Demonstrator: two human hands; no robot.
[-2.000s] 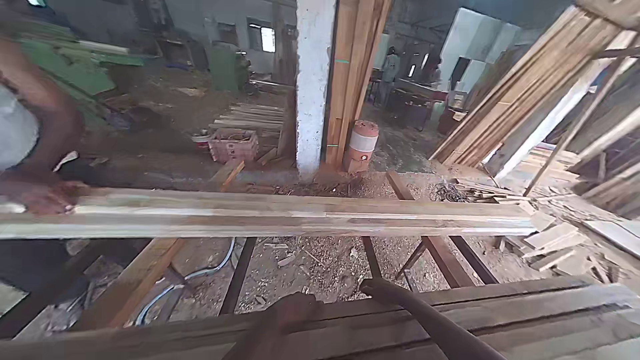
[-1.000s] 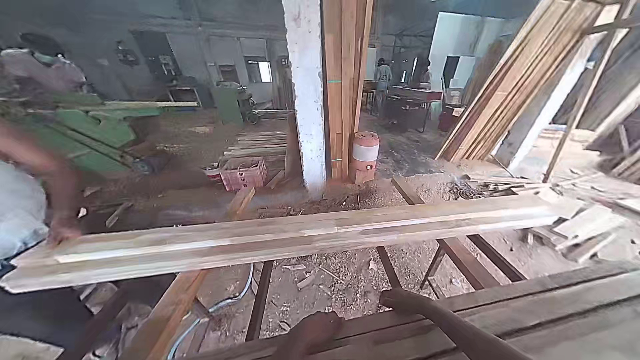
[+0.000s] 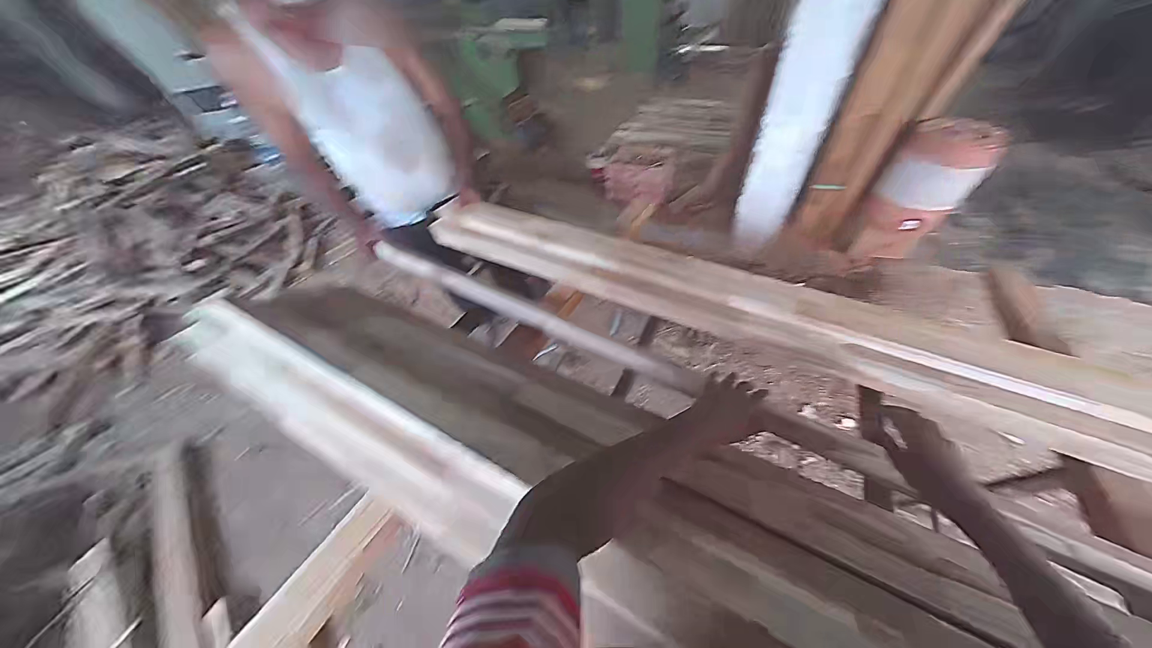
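Observation:
My left hand (image 3: 731,407) lies over a narrow wooden plank (image 3: 549,319) at the far edge of a stack of dark boards (image 3: 765,531). Blur hides whether its fingers grip the plank. To its right, my right hand (image 3: 916,443) is at the same plank's far side, fingers bent; its hold is unclear. A co-worker's hand (image 3: 371,241) is at the plank's left end, and their other hand (image 3: 466,200) touches the end of the pale planks (image 3: 765,306) beyond. A pale board (image 3: 360,423) lies along the stack's near side.
Wood scraps (image 3: 117,234) cover the floor at left. A white post (image 3: 805,117) and upright boards (image 3: 868,126) stand behind the pale planks, beside a red and white drum (image 3: 936,184). Wooden supports (image 3: 1111,504) and a crossing beam (image 3: 315,576) sit lower down.
The view has swung left. The co-worker now has one hand at the narrow plank's end. That plank's left end now stands apart from the dark stack.

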